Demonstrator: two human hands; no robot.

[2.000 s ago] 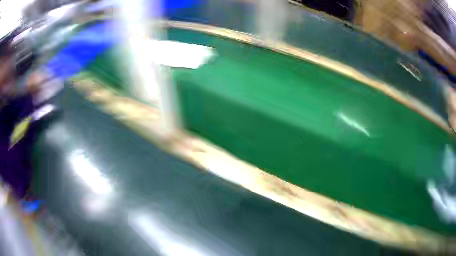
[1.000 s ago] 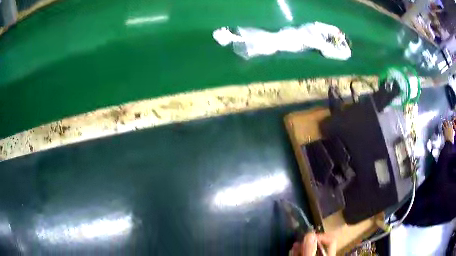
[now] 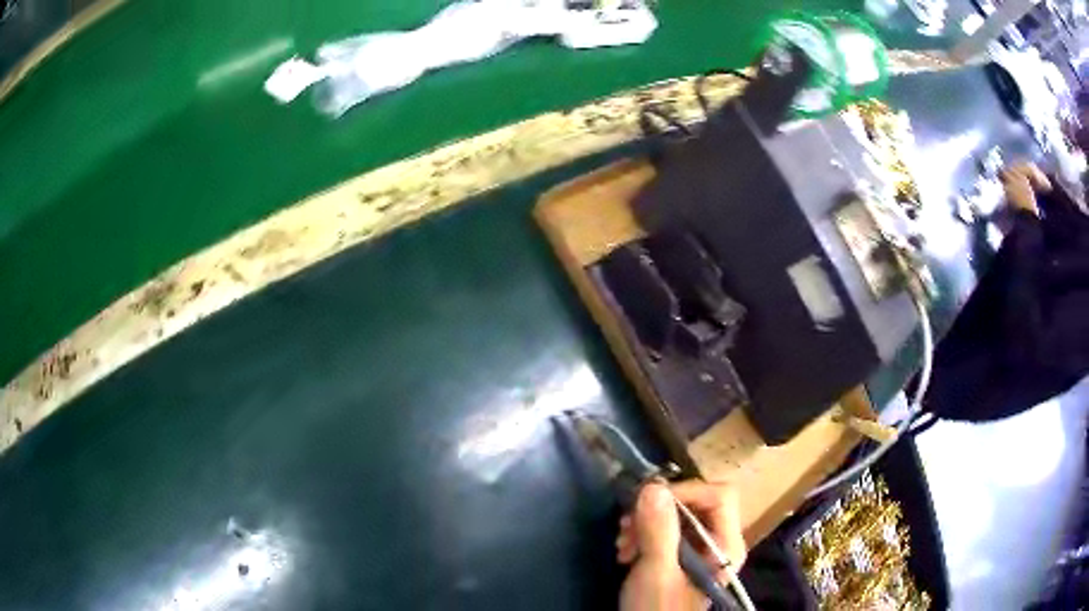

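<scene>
My right hand (image 3: 671, 543) is at the lower middle, gripping the dark soldering iron (image 3: 609, 456) like a pen. A thin pale tube curves beside the iron. Its tip points up and left over the dark green bench (image 3: 358, 394), in front of the brown tray. My left hand is not in view. A white socket housing (image 3: 609, 24) lies on the green belt at the top edge, with its cord in a clear plastic bag (image 3: 430, 54) stretching to the left.
A black unit (image 3: 764, 287) and a blocky black holder (image 3: 681, 298) stand in the brown tray (image 3: 579, 215). A green-rimmed solder spool (image 3: 836, 60) is behind. Gold brass strips (image 3: 866, 549) fill a black bin. Another person's arm (image 3: 1015, 322) is at right. A cream rail (image 3: 275, 239) edges the belt.
The view has turned right, so the tray, unit and belt housing appear further left. More of my right hand and the iron shows, and the bin of brass strips has come into view.
</scene>
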